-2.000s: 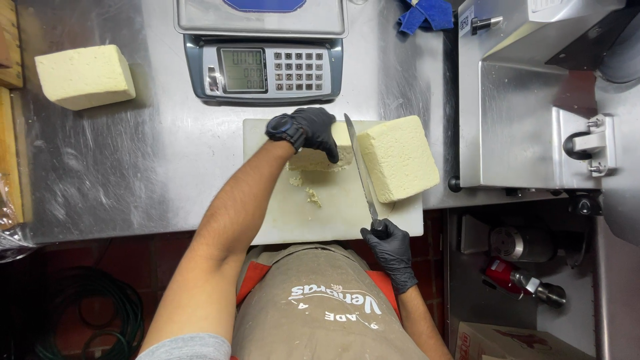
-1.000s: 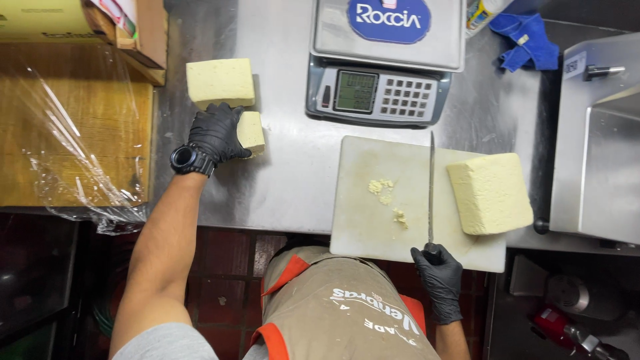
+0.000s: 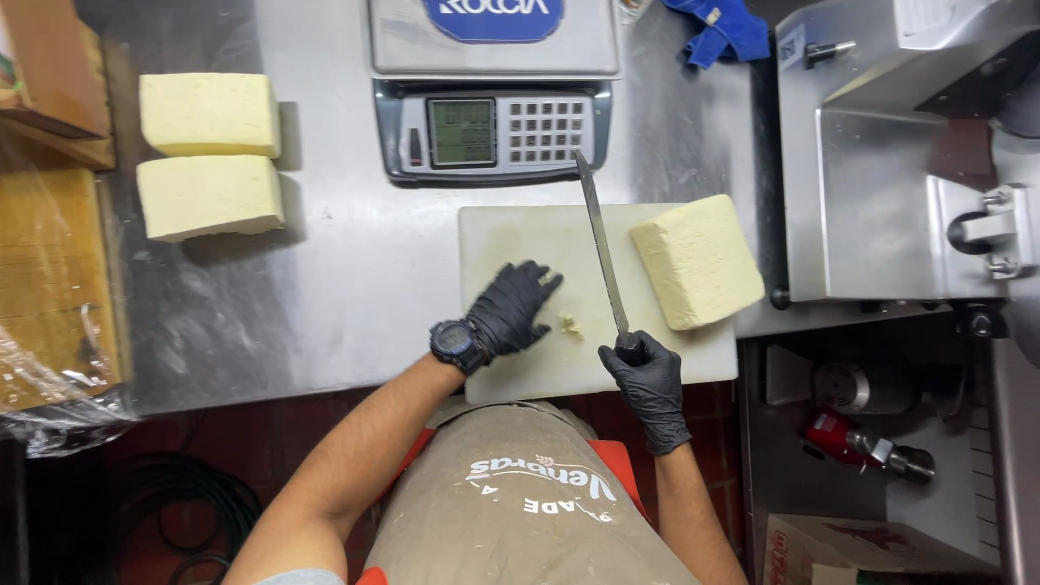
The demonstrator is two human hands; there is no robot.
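Note:
My left hand (image 3: 512, 309), in a black glove with a watch at the wrist, is over the left part of a white cutting board (image 3: 504, 236), its fingers touching or just above pale crumbs. More crumbs (image 3: 571, 327) lie on the board to its right. My gloved right hand (image 3: 647, 382) grips the black handle of a long-bladed knife (image 3: 603, 244), whose tip points away from me toward the scale keypad. Right of the blade, a large block of pale cheese (image 3: 700, 262) rests on the board. Two smaller cheese blocks (image 3: 210, 114), (image 3: 210, 197) sit one behind the other on the steel table at left.
A digital scale (image 3: 496, 130) stands behind the board, with a blue cloth (image 3: 723, 32) at back right. A steel machine (image 3: 869, 203) stands at right. Plastic wrap (image 3: 65, 357) covers a wooden board at left. The steel table's (image 3: 325, 357) front edge is close to my apron.
My left hand has let go of the smaller cheese block beside the other one at left and come back over the cutting board. The knife stays in my right hand. The view has shifted.

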